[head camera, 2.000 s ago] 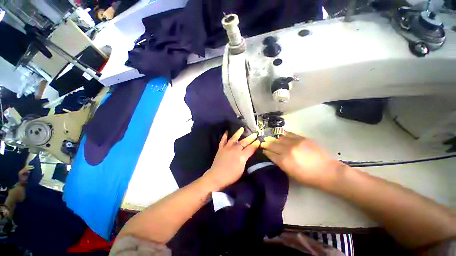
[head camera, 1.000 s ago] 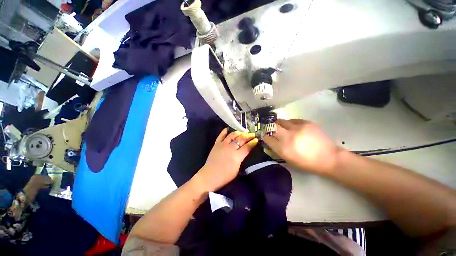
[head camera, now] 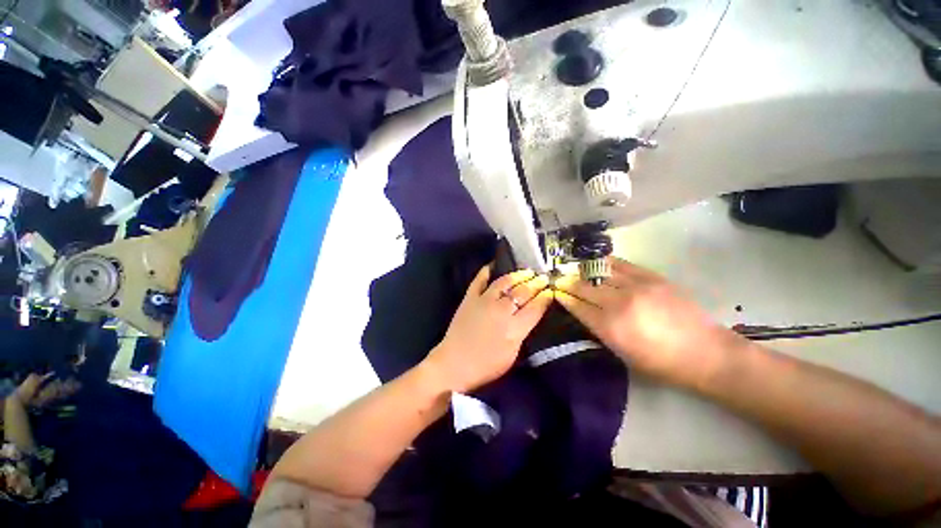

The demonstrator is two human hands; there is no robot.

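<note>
A dark navy garment (head camera: 428, 217) lies under the head of the white sewing machine (head camera: 681, 113) and hangs over the table's front edge. A white stripe (head camera: 562, 352) and a small white patch (head camera: 476, 416) show on it. My left hand (head camera: 493, 325) presses flat on the cloth left of the presser foot, with a ring on one finger. My right hand (head camera: 650, 315) lies just right of the foot, its fingertips at the cloth. The fingertips of both hands nearly meet at the foot. The needle point is hidden.
A blue sheet (head camera: 248, 330) with a dark cut piece (head camera: 242, 253) on it lies at the left. A crumpled dark pile (head camera: 346, 77) sits behind the machine. A beige machine with a round handwheel (head camera: 93, 278) stands at the far left, near another person's arm (head camera: 19, 418).
The camera view has shifted and tilted a little. Both hands stay on the cloth at the foot. The other person's arm at the left has moved.
</note>
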